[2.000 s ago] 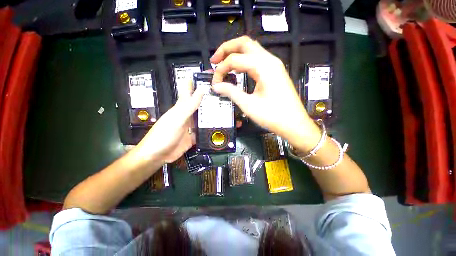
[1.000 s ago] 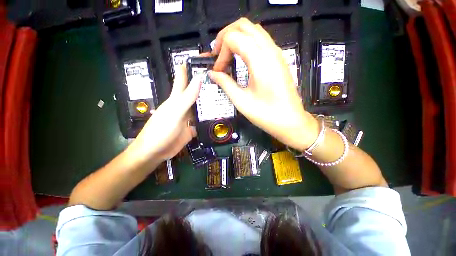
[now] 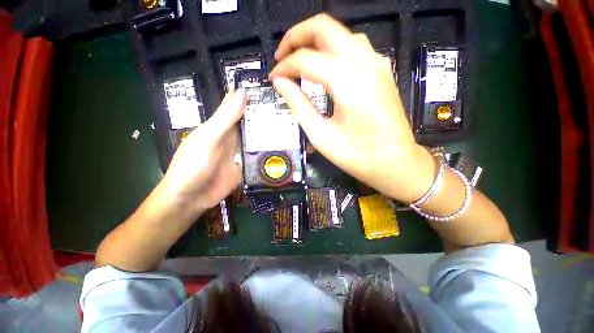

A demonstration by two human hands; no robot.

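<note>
A flat black electronic unit (image 3: 271, 133) with a white printed label and a round gold spot stands out in the middle, above the near edge of the black foam tray. My left hand (image 3: 207, 153) holds it by its left side, thumb near the top left of the label. My right hand (image 3: 352, 107) is over its top right, with thumb and index fingertips close together at the top edge. Whether a small piece is between these fingertips cannot be made out. The right hand covers part of the tray behind.
The black foam tray (image 3: 228, 41) holds several like units, one at right (image 3: 439, 88). Brown packets (image 3: 284, 223) and a yellow packet (image 3: 378, 216) lie at the near bench edge. Red foam trays stand at left (image 3: 32, 162) and right (image 3: 573, 130).
The held unit has shifted slightly left and looks larger. My right hand's fingertips have moved a little up, off the label. The view has shifted over the tray.
</note>
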